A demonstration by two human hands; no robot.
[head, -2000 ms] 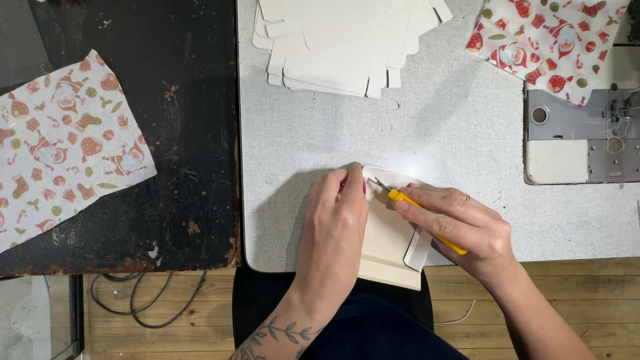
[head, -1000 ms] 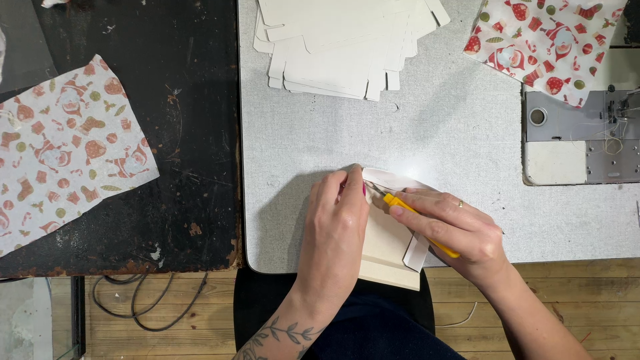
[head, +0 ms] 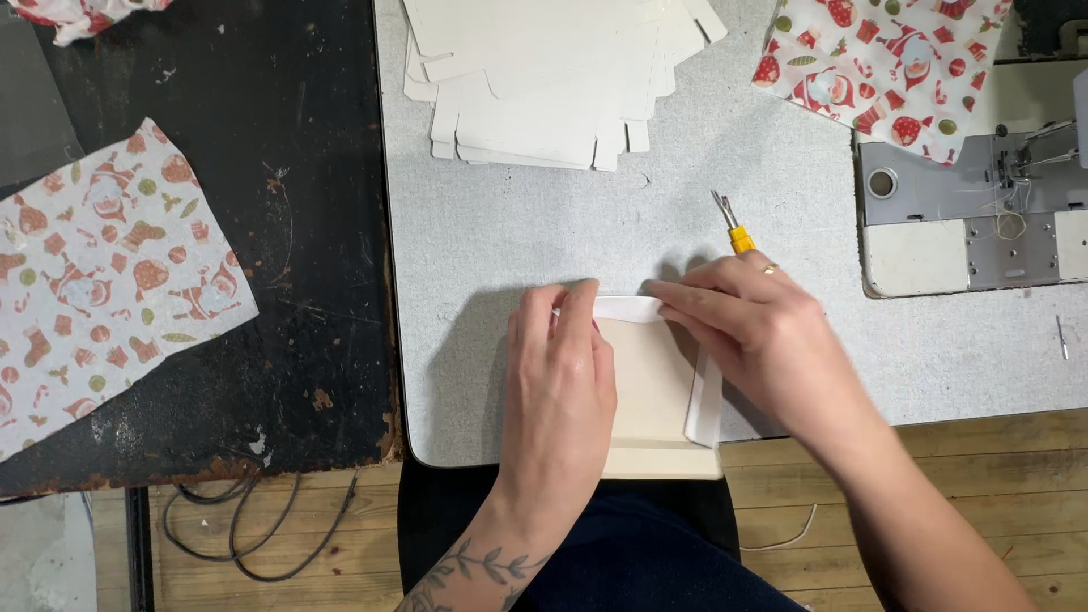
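A cream cardboard piece with folded edges (head: pixel 648 382) lies at the table's front edge, with white flaps along its top and right side. My left hand (head: pixel 561 374) grips its upper left corner, where something pink shows between the fingers. At the upper right corner, my right hand (head: pixel 748 319) pinches the white top flap (head: pixel 627 308) with thumb and forefinger. A yellow-handled seam ripper (head: pixel 738 231) is tucked in that same hand, its metal fork pointing up and away from the cardboard.
Die-cut white card blanks (head: pixel 544 102) are stacked at the back. Santa-print fabric (head: pixel 892 72) lies beside a sewing machine bed (head: pixel 977 204) at right. More printed fabric (head: pixel 119 272) rests on the dark, worn table (head: pixel 323 255) at left. A small metal tool (head: pixel 1062 337) lies far right.
The seam ripper's tip has moved off the cardboard's top edge and now points away from it. My right fingertips have come onto the top flap. My left hand stays at the left corner.
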